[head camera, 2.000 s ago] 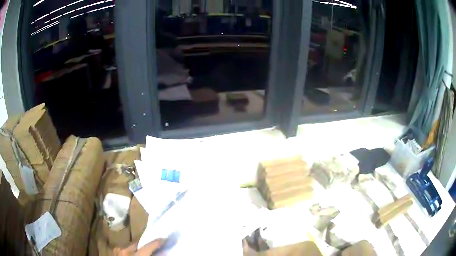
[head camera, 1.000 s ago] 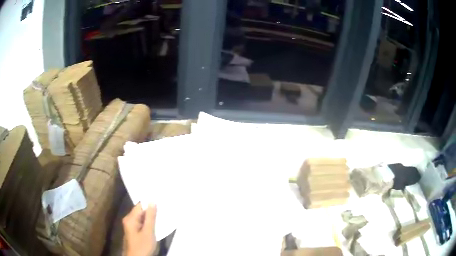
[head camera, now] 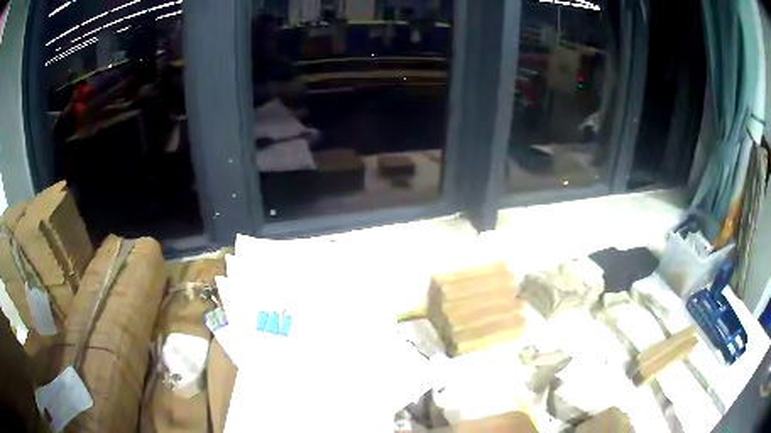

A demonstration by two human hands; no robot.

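White work sheets (head camera: 296, 372) lie in front of me, mostly glared out, with a small blue print patch on them. Their left edge overlaps a tan cut-piece bundle (head camera: 188, 296) that carries a white slip. A long thick tan bundle (head camera: 114, 313) with a tie strip lies further left, with a white tag (head camera: 63, 397) at its lower end. No hand shows in the picture.
An upright tied tan bundle (head camera: 55, 241) stands at the far left. A small tan stack (head camera: 476, 309), pale scraps (head camera: 562, 287), a black item (head camera: 624, 267), a small tan block (head camera: 664, 357) and a blue object (head camera: 717, 317) lie right. Dark-framed windows (head camera: 355, 127) are behind.
The left hand that held the sheet's edge one second ago is out of view. The sheets lie with the blue print visible again. The view has swung right, and the pen seen two seconds ago is gone.
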